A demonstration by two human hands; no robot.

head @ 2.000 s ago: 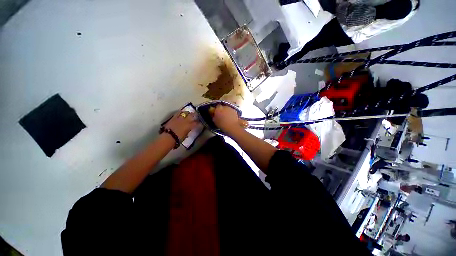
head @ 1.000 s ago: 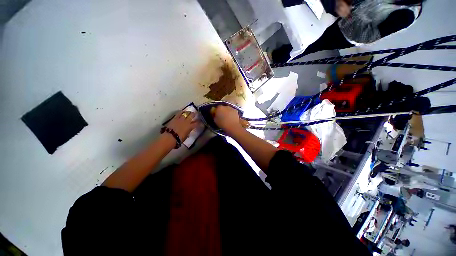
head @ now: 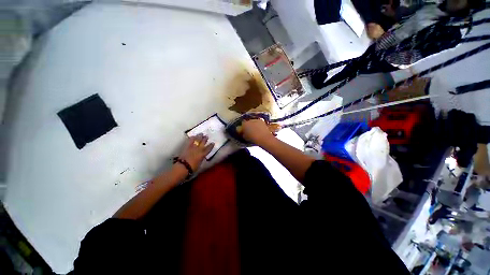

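Note:
A white pressing template [head: 213, 130] lies on the white table with dark cloth edges showing around it. My left hand [head: 199, 151] lies on its near left part, fingers spread, with a ring and a bracelet. My right hand [head: 254, 132] grips the steam iron [head: 235, 129], whose dark body is at the template's right edge. I cannot tell whether iron and template touch. A dark cloth piece [head: 87, 121] lies flat and apart on the left of the table.
The metal-framed iron rest [head: 280, 75] stands at the table's right edge, beside the brown scorch stain [head: 247, 96]. Striped hoses [head: 344, 78] run from the iron to the upper right. A blue crate [head: 342, 137] and white bag [head: 379, 161] lie right. A person's hand [head: 374, 30] shows top right.
The view has shifted, so the table's far edge shows. The iron has moved slightly right off the template, and my left hand sits lower on it, leaving more white surface visible.

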